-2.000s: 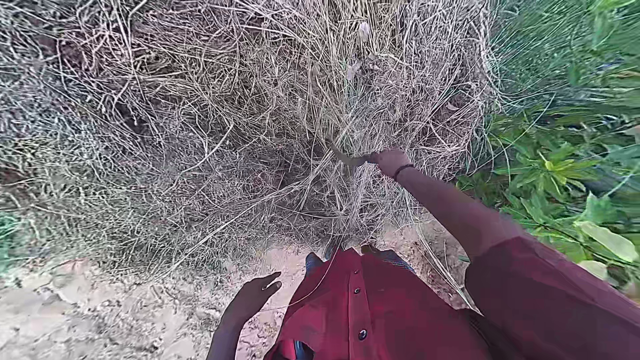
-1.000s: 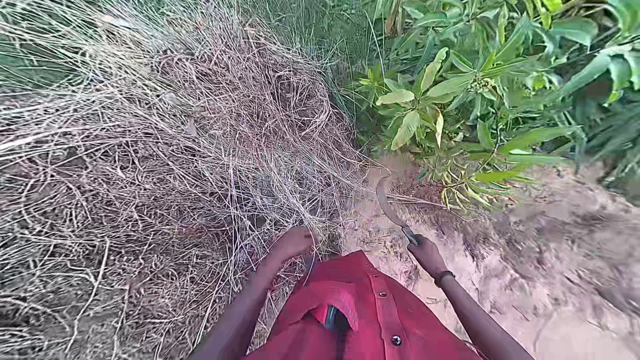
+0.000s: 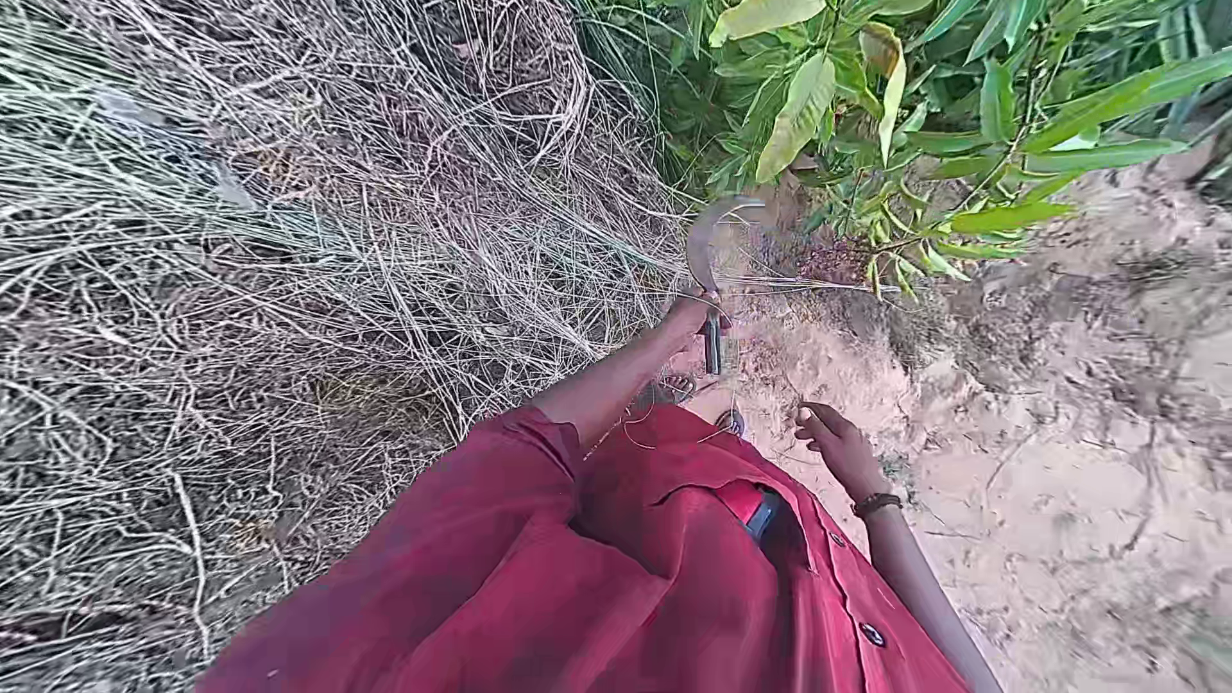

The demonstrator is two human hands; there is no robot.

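A sickle [image 3: 705, 252] with a curved metal blade and a dark handle is held in my left hand [image 3: 695, 314], near the middle of the view. Its blade points up and curls to the right, and the handle's lower end sticks out below the fingers. Thin dry stalks [image 3: 789, 283] lie across by the blade's base. My right hand [image 3: 835, 445], with a dark band at the wrist, hangs over the bare soil, fingers slightly bent, nothing seen in it.
A mass of dry grass [image 3: 318, 279] covers the left side. Green leafy plants [image 3: 924, 125] stand at the upper right. Pale bare soil [image 3: 1049, 423] stretches over the right side. My sandalled foot [image 3: 731, 422] shows just beyond the red shirt [image 3: 664, 577].
The sickle has passed from my right hand to my left hand. My right hand, holding it in the earlier frames, has let it go. The view has shifted toward the soil and green plants.
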